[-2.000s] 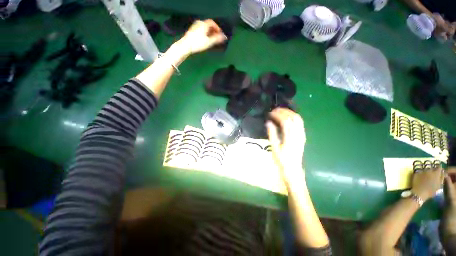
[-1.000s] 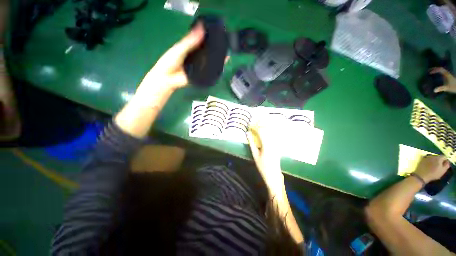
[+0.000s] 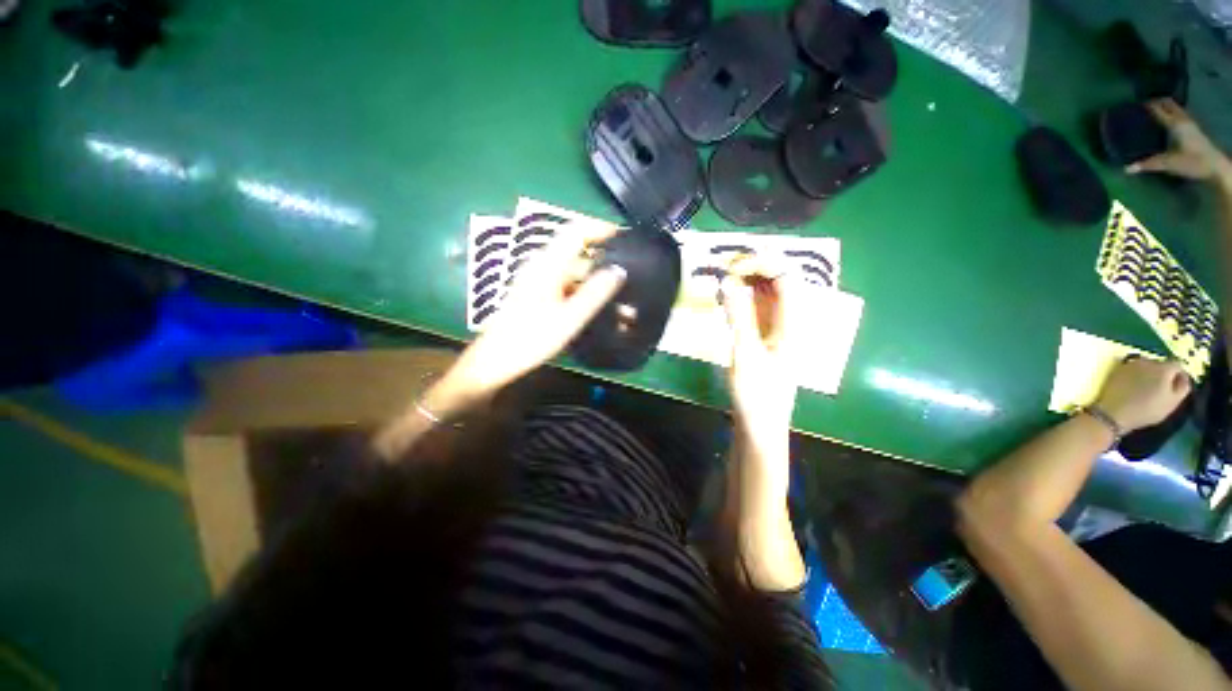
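My left hand [image 3: 561,290] holds a black oval base [image 3: 632,300] by its left side, just over the table's near edge. My right hand [image 3: 759,317] is over the adhesive sheets [image 3: 828,344], its fingers bent close together near black crescent pads; whether it pinches one is too blurred to tell. Rows of black crescents show on the sheet's left part [image 3: 489,270], and its right part is mostly blank. A grey-faced base [image 3: 646,151] lies just beyond the sheets, touching several piled black bases [image 3: 730,78].
A cardboard box [image 3: 223,473] stands by my lap. At the right another person's forearms [image 3: 1034,493] work beside yellowish crescent sheets [image 3: 1159,284]. A black oval [image 3: 1061,176] and a clear plastic bag [image 3: 966,41] lie farther off. Black brackets [image 3: 115,27] are at the far left.
My left hand has brought the black base down and right, from beyond the sheets to their near side. My right hand has moved right along the sheets. The camera view has shifted.
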